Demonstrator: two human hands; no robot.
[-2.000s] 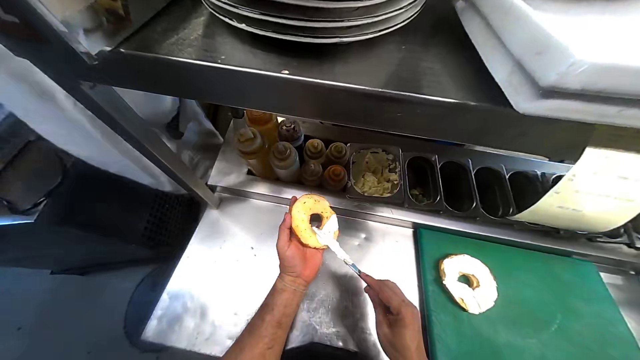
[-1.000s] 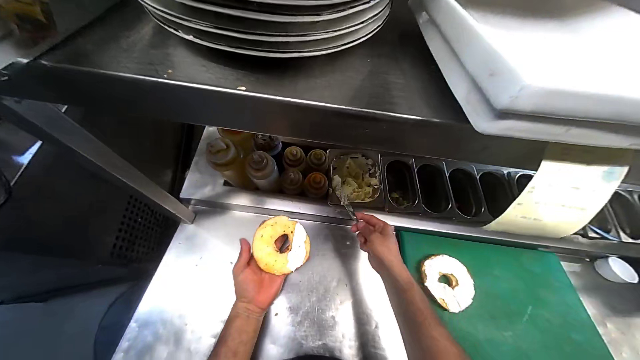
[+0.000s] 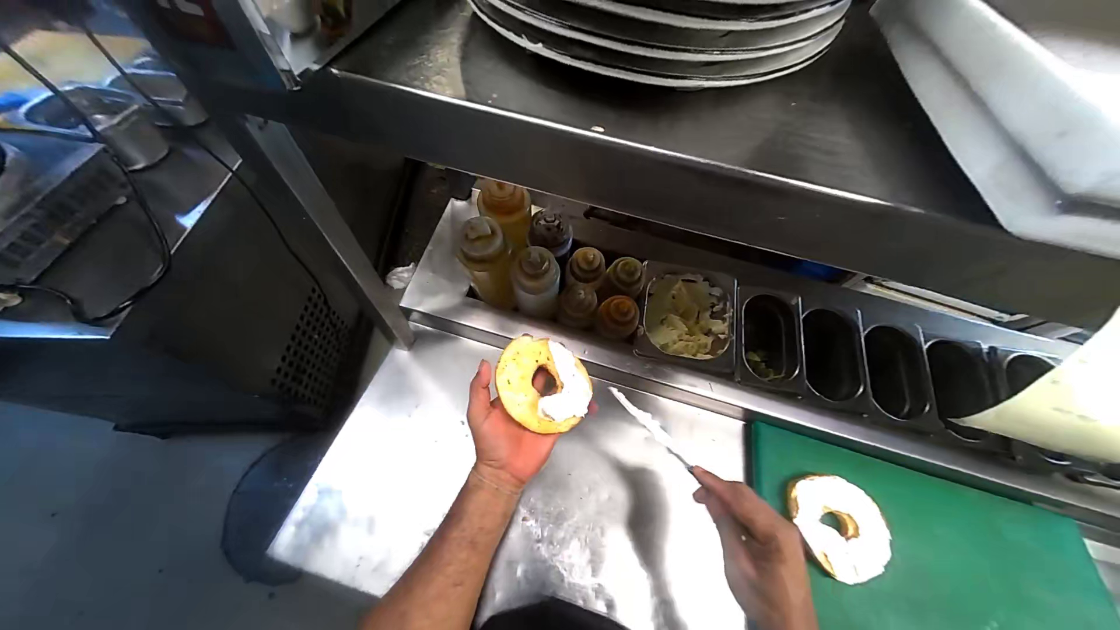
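Observation:
On the palm and fingers of my left hand (image 3: 512, 442) rests a bagel half (image 3: 522, 382), cut face up, with white spread over its right side. My right hand (image 3: 754, 534) grips a spreading knife (image 3: 652, 426) whose blade is coated with white spread; the blade points up and left, a little apart from the bagel. Another bagel half (image 3: 862, 527), covered in white spread, lies on the green cutting board (image 3: 962, 560) to the right of my right hand.
Behind the steel counter (image 3: 569, 542) stand several squeeze bottles (image 3: 535, 280), a metal pan of pale, spread-like food (image 3: 689, 317) and several narrow steel containers (image 3: 831, 354). Overhead, a steel shelf (image 3: 612, 149) holds stacked plates (image 3: 682, 66) and white boards (image 3: 1006, 114). A curled paper (image 3: 1067, 402) hangs at right.
My right hand has drawn the knife back from the metal pan toward the bagel half. The white spread covers more of its right side than two seconds ago.

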